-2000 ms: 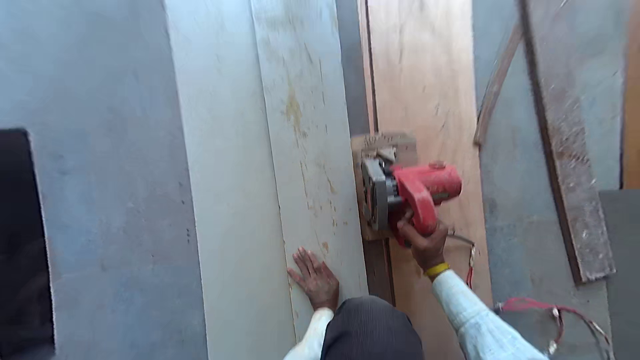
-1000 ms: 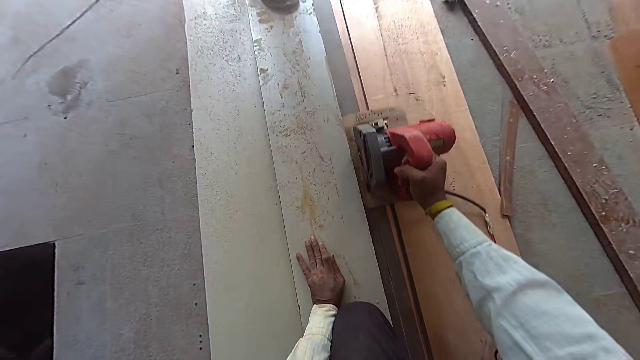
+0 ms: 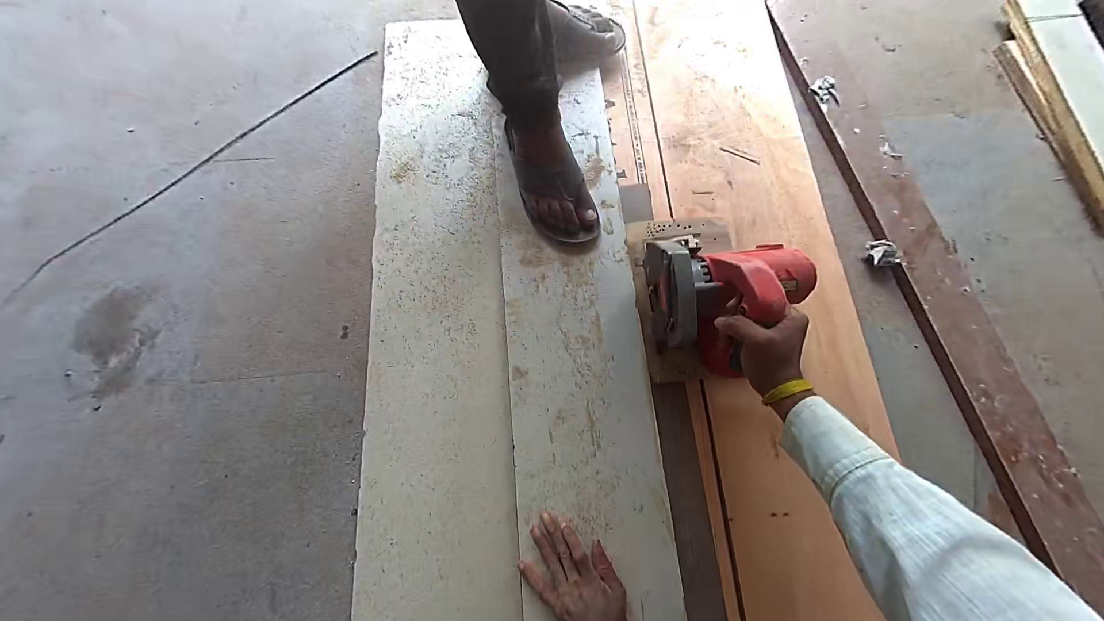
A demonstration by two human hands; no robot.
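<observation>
My right hand (image 3: 770, 345) is closed around the handle of a red handheld circular saw (image 3: 720, 297). The saw's base plate lies over the reddish wooden board (image 3: 776, 466) and meets the right edge of the pale board (image 3: 586, 431). A dark cut line or gap runs lengthwise along the wooden board, both above and below the saw. My left hand (image 3: 580, 573) rests palm down on the pale board, fingers spread, with nothing in it. The blade itself is hidden.
Another person's sandalled foot (image 3: 556, 185) stands on the pale boards ahead of my hands, the other foot farther up. A thin dark rod or cord (image 3: 207, 159) lies on the floor at left. At right are a long brown plank (image 3: 975, 319) and stacked pieces (image 3: 1065, 95).
A person's feet now show on the pale boards; at most a dark edge showed at the top before. My right hand keeps hold of the saw. The view has shifted.
</observation>
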